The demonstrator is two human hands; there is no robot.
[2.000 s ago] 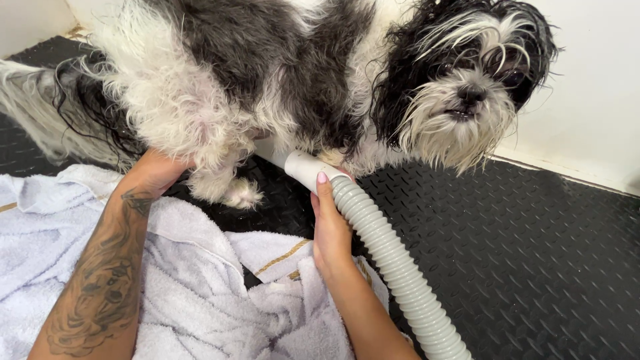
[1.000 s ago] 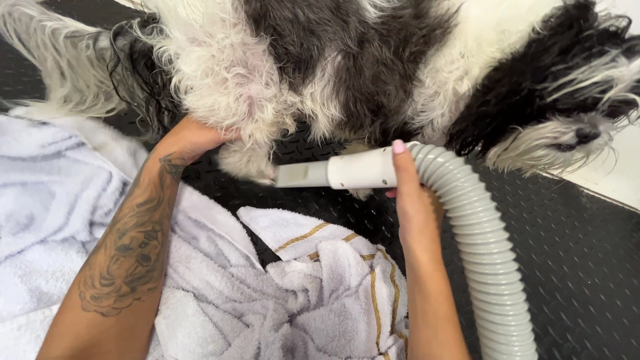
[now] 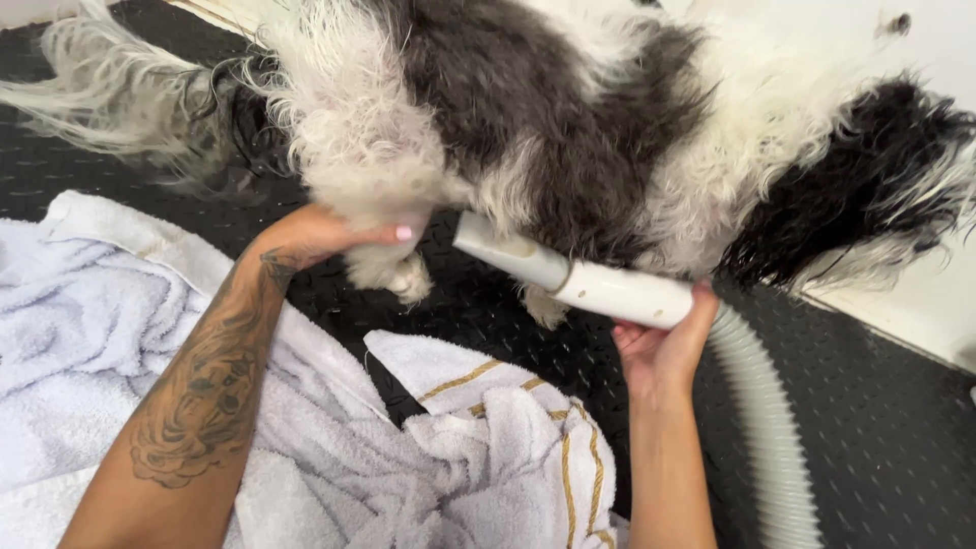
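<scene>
A black and white dog (image 3: 549, 114) with damp, curly fur stands across the upper part of the head view, its face out of sight. My left hand (image 3: 328, 232) grips its hind leg (image 3: 374, 183), thumb in front, just above the paw. My right hand (image 3: 667, 335) is shut on the white handle (image 3: 621, 293) of a pet dryer. The grey flat nozzle (image 3: 511, 252) points up and left toward the hind leg, below the belly, without touching my left hand. From the handle a grey ribbed hose (image 3: 770, 435) curves down to the lower right.
Rumpled white towels (image 3: 320, 450), one with gold stripes, lie at the lower left and centre. Black diamond-plate matting (image 3: 884, 427) lies beneath the dog. A white wall (image 3: 907, 313) runs behind it at the right.
The nozzle, level by the hind paw a second ago, now tilts up beside the upper leg. My left thumb now shows in front of the leg. The dog's face has turned out of sight.
</scene>
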